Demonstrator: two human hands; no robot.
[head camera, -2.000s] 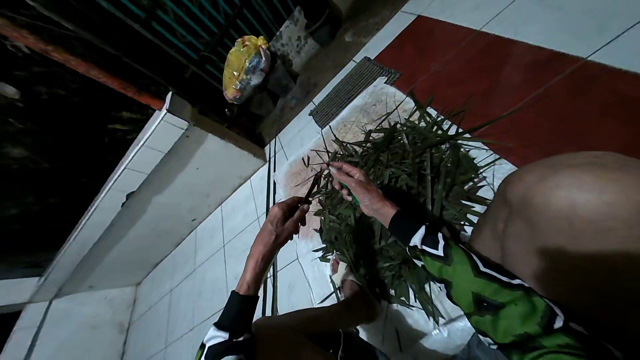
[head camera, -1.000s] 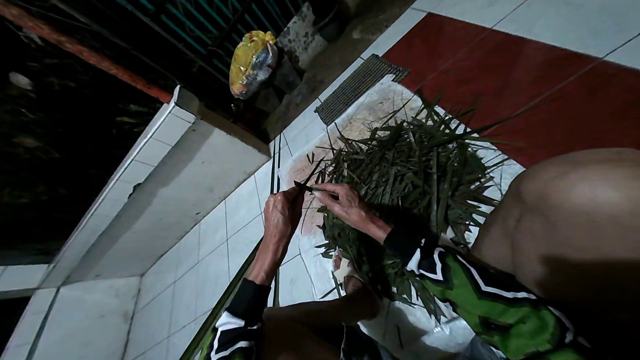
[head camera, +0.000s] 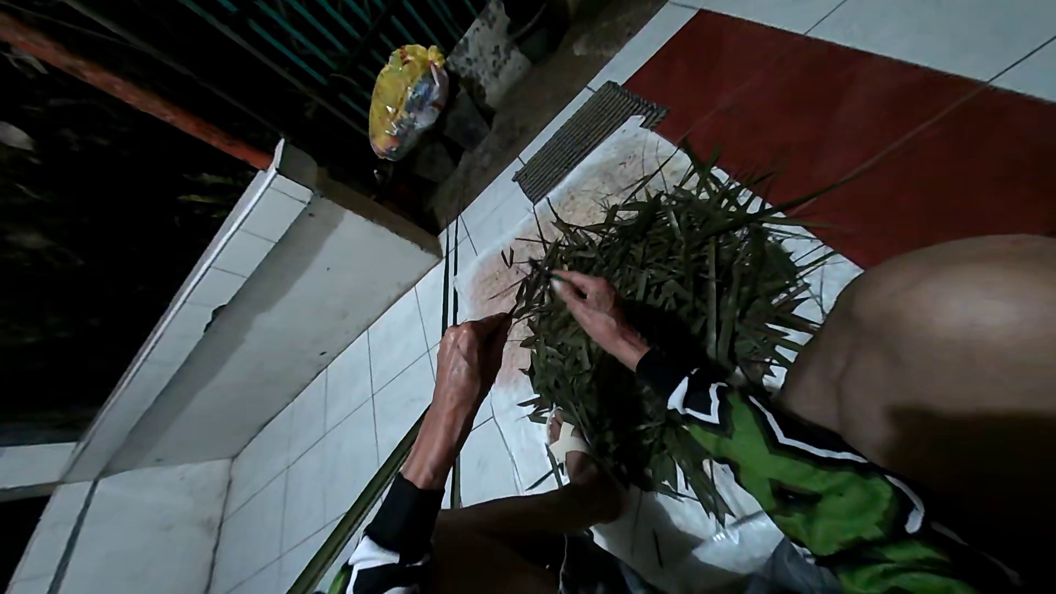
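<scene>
My left hand is closed on the end of a dark thin strip or frond, just left of a heap of cut green leaves. To its upper right, my right hand has its fingers bent around something small and dark at the heap's left edge; whether that is a blade or a leaf piece cannot be told. Dark leaf tips show between the two hands, which are apart. The heap lies on a stained white sheet. A long green stalk runs down from beneath my left forearm.
A ribbed grey mat lies at the sheet's far edge. A low white wall stands on the left. Beyond it is a yellow plastic bag with contents. Red tiles are at the right; my bent knee and a foot border the heap.
My hands were close together one second ago and are now farther apart. My right hand has moved up and to the right, away from the left.
</scene>
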